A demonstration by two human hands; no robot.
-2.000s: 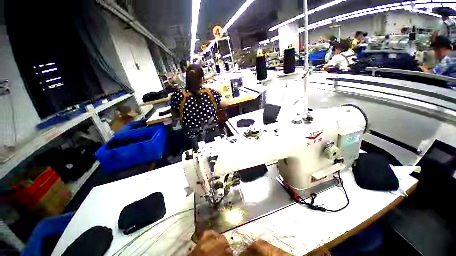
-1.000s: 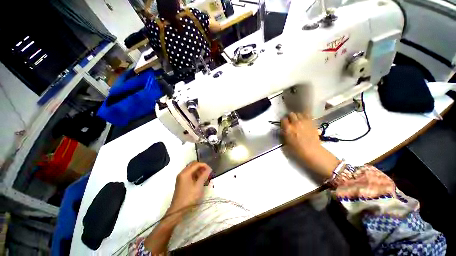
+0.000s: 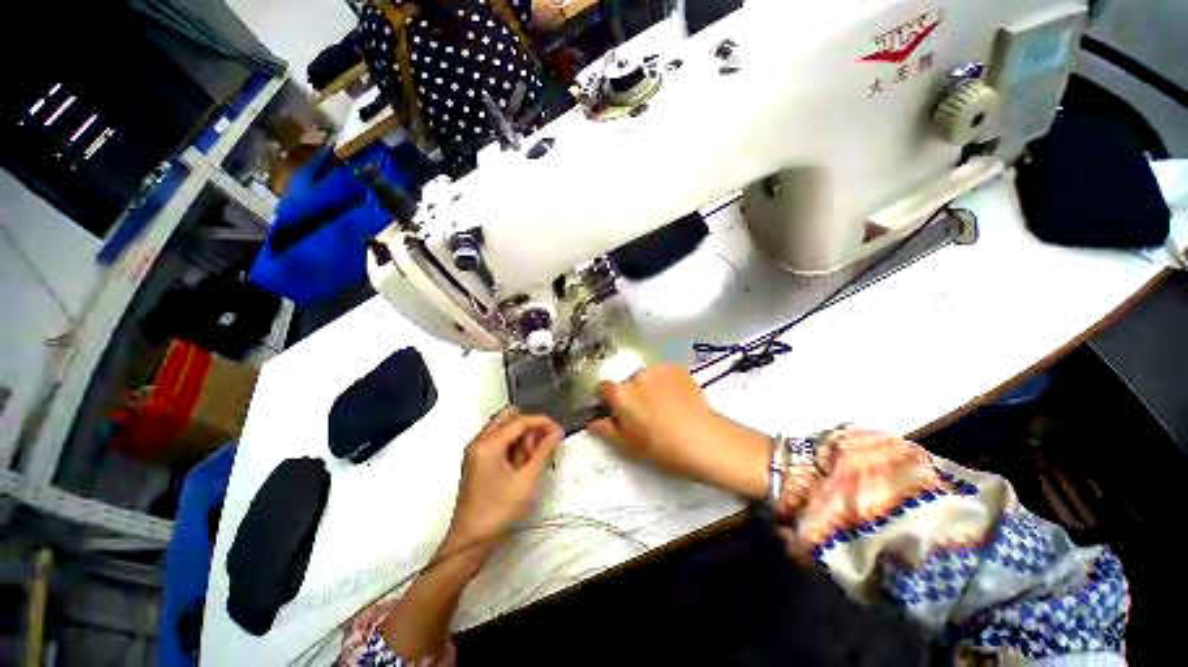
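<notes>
My left hand [image 3: 506,472] is over the white table left of the needle plate, thumb and fingertips pinched together; whether it holds thread is too blurred to tell. My right hand [image 3: 662,420] is closed beside it, just in front of the bright lamp spot. A small dark tool, apparently the thread snips [image 3: 589,424], shows between the hands, mostly hidden by my right fingers. The black cord [image 3: 743,352], with a knotted loop, runs from the machine base towards my right hand. The presser foot area [image 3: 554,341] is behind the hands, with no pouch seen under it.
The white sewing machine [image 3: 664,170] spans the table. Two black pouches [image 3: 382,404] lie at table left, another [image 3: 662,245] behind the arm, one [image 3: 1092,180] at far right. Loose threads [image 3: 560,524] cross the front. A blue bin [image 3: 319,228] and a seated person [image 3: 456,72] are beyond.
My right hand has moved left from the machine base to beside my left hand, and the cord now stretches after it. My left hand stays near the plate's front edge. The view has shifted slightly.
</notes>
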